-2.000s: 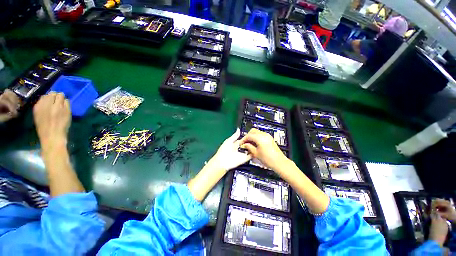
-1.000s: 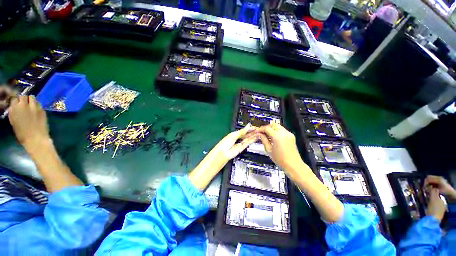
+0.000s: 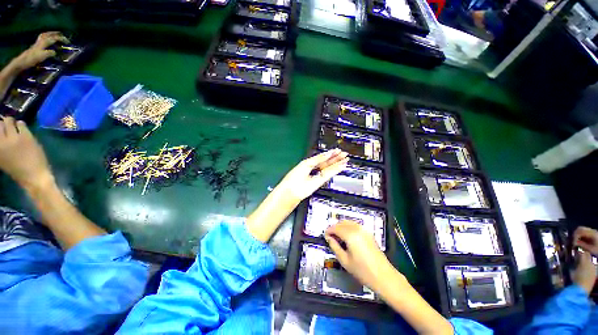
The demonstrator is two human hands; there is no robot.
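Observation:
My left hand (image 3: pixel 308 178) is palm up over the near tray's middle slots, with small black parts (image 3: pixel 315 171) in the palm. My right hand (image 3: pixel 354 247) is lower, over the fourth and fifth slots, with thumb and fingertips close together just above the units. Whether it pinches a part is too small to tell. The near black foam tray (image 3: pixel 293 262) holds a column of phone housings; the nearest silver housing (image 3: pixel 318 275) is partly covered by my right hand. A housing with an orange flex cable (image 3: pixel 341 141) lies higher up.
A second filled tray (image 3: pixel 419 216) stands at right, with tweezers (image 3: pixel 404 242) between the trays. At left are pale strips (image 3: pixel 151 163), black strips (image 3: pixel 226 173), a clear bag (image 3: pixel 144 108) and a blue bin (image 3: pixel 85 98). Neighbours' hands (image 3: pixel 23 154) work on both sides. More trays (image 3: pixel 242 95) stand farther back.
My hands were together over the middle slots; now they are apart. My right hand has moved down toward the nearest slots, and my left palm has opened. The view has shifted downward.

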